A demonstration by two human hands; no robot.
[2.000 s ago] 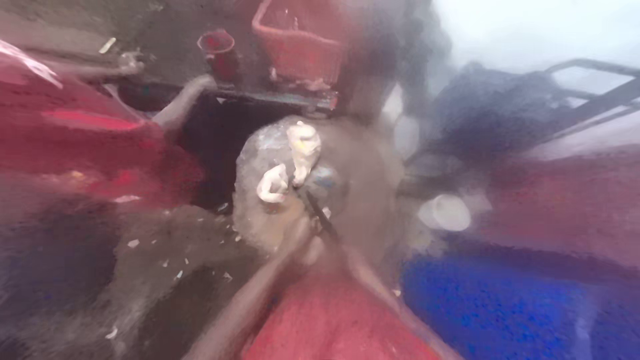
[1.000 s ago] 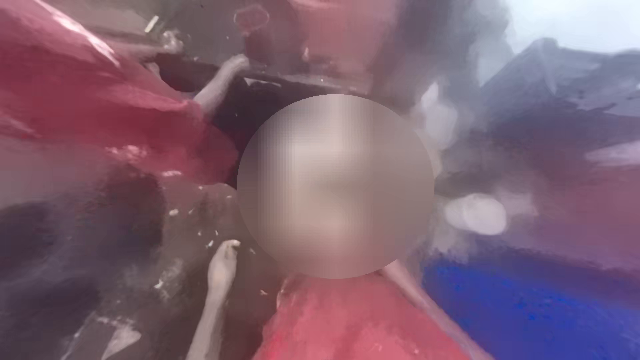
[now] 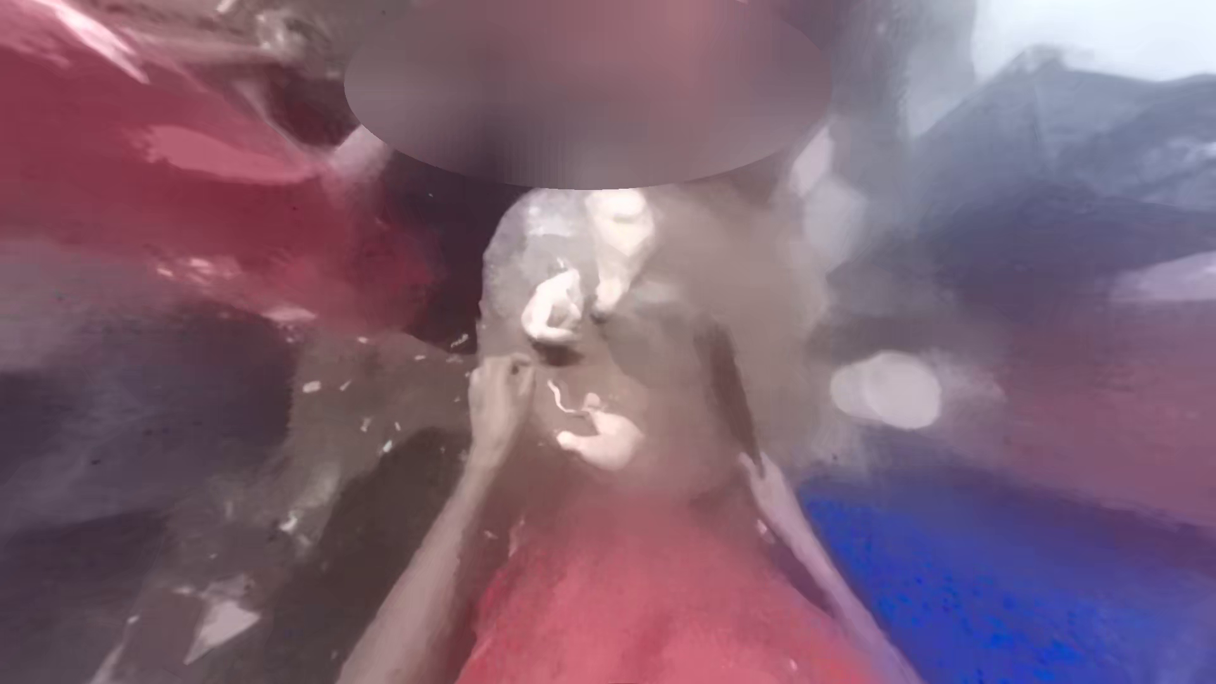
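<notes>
Pale pieces, which look like raw meat or poultry, lie on a round brown block (image 3: 684, 380). A long one (image 3: 622, 237) is at the far side, a curled one (image 3: 551, 309) is left of it, and another (image 3: 603, 439) lies nearest me, with a thin strip (image 3: 562, 397) beside it. My left hand (image 3: 499, 394) is at the block's left edge with curled fingers; blur hides whether they hold anything. At the right edge my right hand (image 3: 768, 480) grips a dark, long tool, apparently a knife (image 3: 730, 385), which points away from me.
A person in red (image 3: 218, 199) is close by on the left. Small pale scraps (image 3: 312, 387) lie on the ground left of the block. A bright blue surface (image 3: 969, 589) is at lower right, with round pale things (image 3: 898, 389) above it. A blurred oval covers the far middle.
Two seconds ago both my hands were near the middle of the block. My left hand swung out to the lower left, then came to the block's left edge. The dark tool has moved right.
</notes>
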